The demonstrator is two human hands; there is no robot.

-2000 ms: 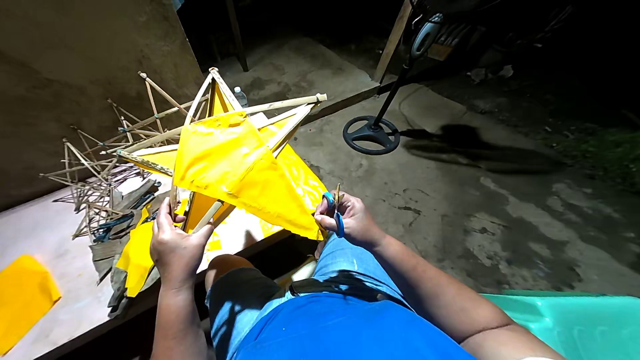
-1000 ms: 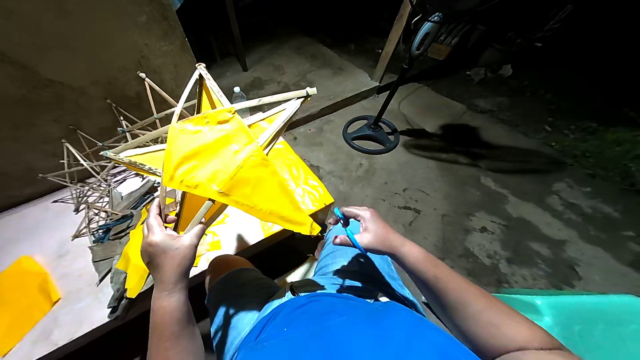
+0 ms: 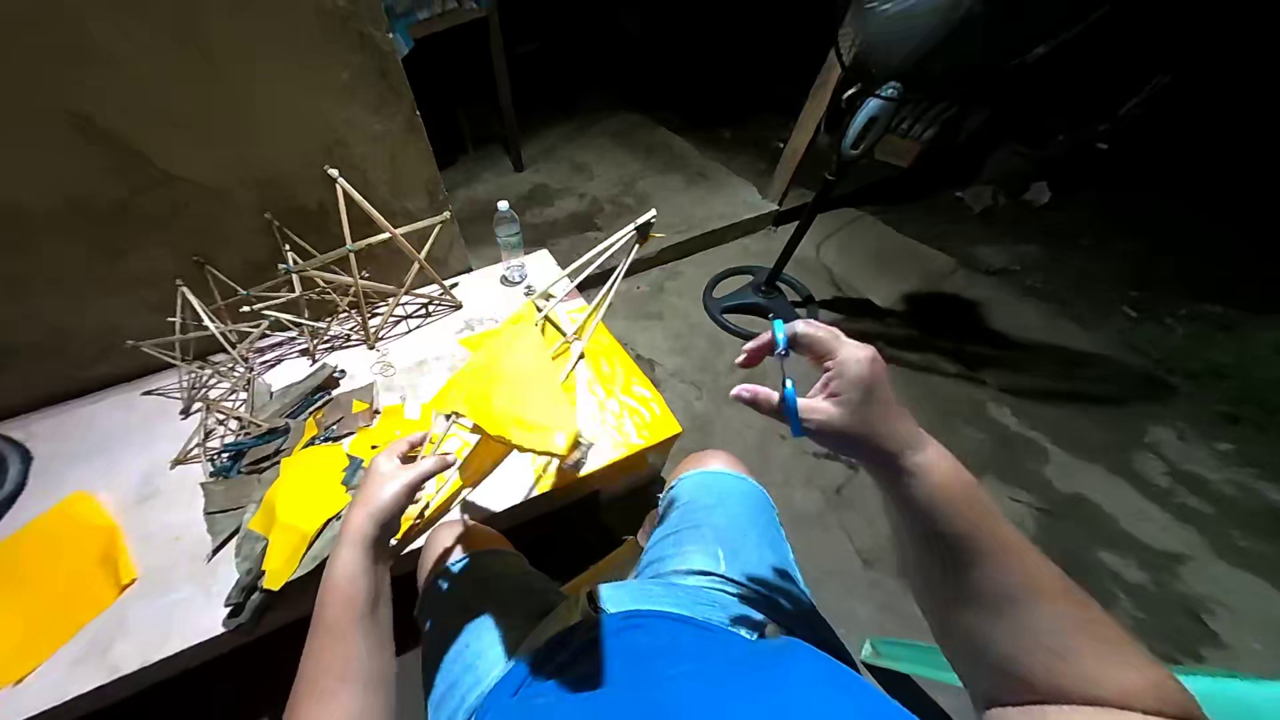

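A star-shaped frame of bamboo sticks [image 3: 600, 275], partly covered in yellow sheet [image 3: 515, 385], lies tilted at the near edge of the white tabletop. My left hand [image 3: 395, 485] is at its near left point, fingers apart; whether it grips a stick is not clear. Out over the floor, my right hand [image 3: 835, 390] holds blue-handled scissors [image 3: 785, 380] by the finger loops, thumb and fingers spread. Yellow scraps [image 3: 300, 510] lie to the left of my left hand, on dark crumpled material.
Bare bamboo star frames [image 3: 350, 260] are piled along the wall. A plastic bottle [image 3: 509, 243] stands at the far end of the tabletop [image 3: 180, 600]. Another yellow piece [image 3: 60, 580] lies far left. A steering-wheel-like base [image 3: 760, 300] on a pole stands on the floor; a green plastic edge [image 3: 910, 660] is lower right.
The yellow-covered star has turned and come down lower onto the tabletop. My right hand with the scissors has moved right, away from the yellow sheet, and its fingers have spread.
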